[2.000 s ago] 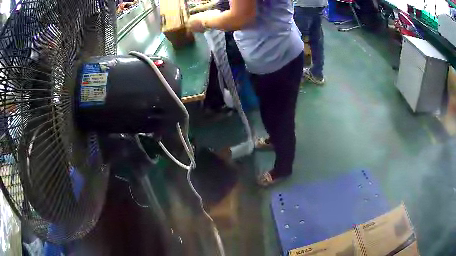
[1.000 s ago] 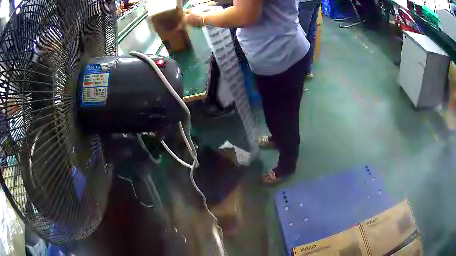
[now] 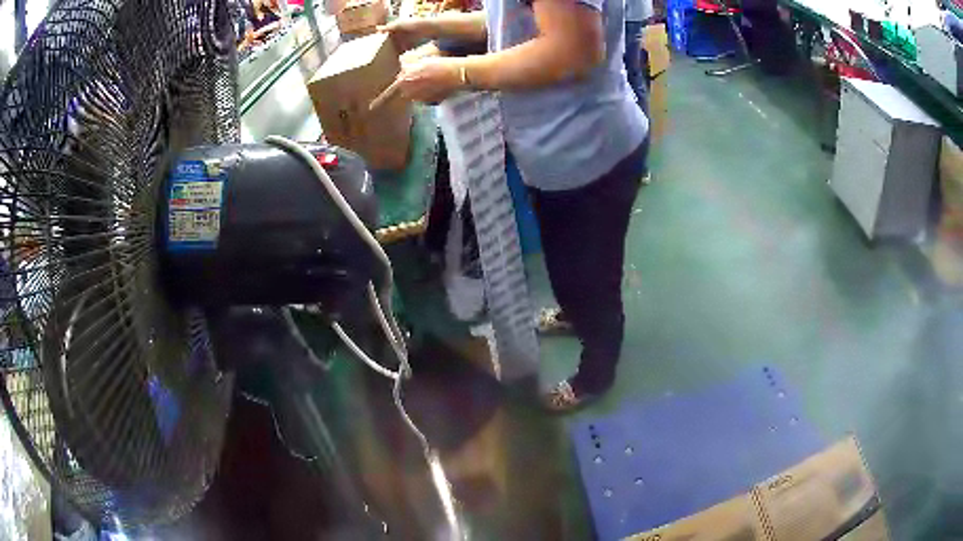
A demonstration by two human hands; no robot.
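Note:
Neither of my hands is in the picture. Brown cartons (image 3: 824, 489) lie side by side at the near end of a blue trolley deck (image 3: 686, 449), at the bottom right. Dark lettering shows on their tops, and the picture's lower edge cuts them off. The far part of the deck shows small holes near its corners.
A large fan (image 3: 269, 227) with a wire cage and hanging cable fills the left. A person in a light blue shirt (image 3: 576, 100) stands at the green bench, hands at a brown carton (image 3: 361, 100). A long label strip (image 3: 502, 238) hangs beside them. A white cabinet (image 3: 882, 159) stands at right.
The standing person's hands have shifted, and the carton on the bench now shows its top and side more fully. The label strip hangs straighter. The view has shifted slightly; the trolley cartons look unchanged.

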